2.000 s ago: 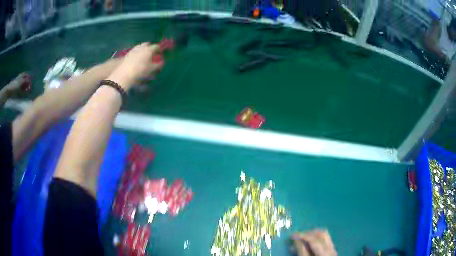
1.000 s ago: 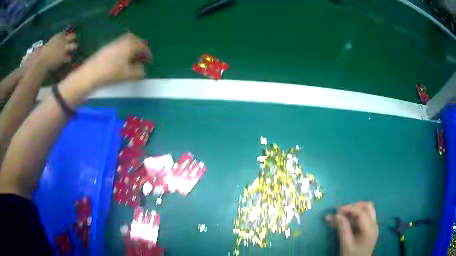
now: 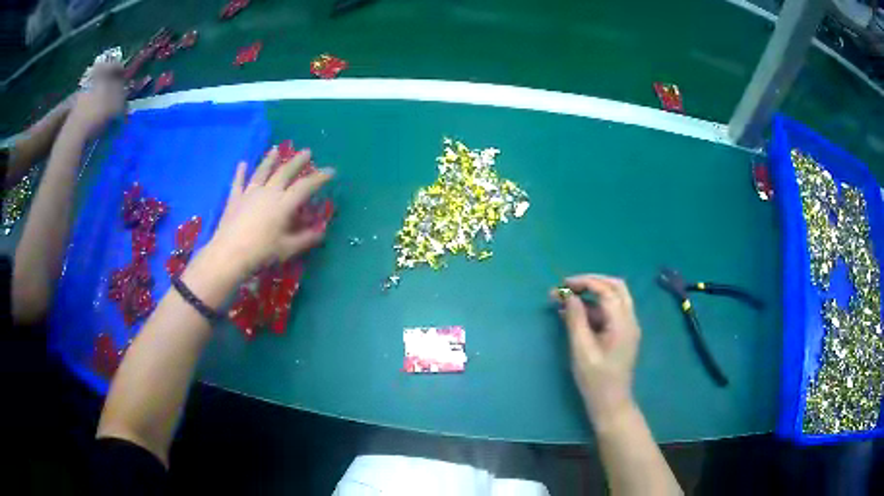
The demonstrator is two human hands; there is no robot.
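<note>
My left hand [image 3: 267, 213], with a dark bracelet at the wrist, is spread over the stack of red circuit boards [image 3: 269, 295] beside the left bin, and hides part of it. Nothing shows held in it. My right hand [image 3: 603, 329] pinches a small yellow-silver component [image 3: 565, 294] between thumb and fingertips, just above the green table. A heap of such components [image 3: 460, 208] lies between the hands, farther back. A single red board [image 3: 434, 351], pale with glare, lies nearer the table's front edge.
Left blue bin [image 3: 189, 155] holds loose red boards; right blue bin [image 3: 793, 281] holds many components. Open cutters [image 3: 696, 310] lie right of my right hand. Beyond the pale rail [image 3: 426, 90] are several red boards. Another person's arm [image 3: 58, 194] reaches in at far left.
My left hand has come back from beyond the rail to the board stack. The view has tilted down, showing the table's front edge and the single board. The component now shows in my right fingertips.
</note>
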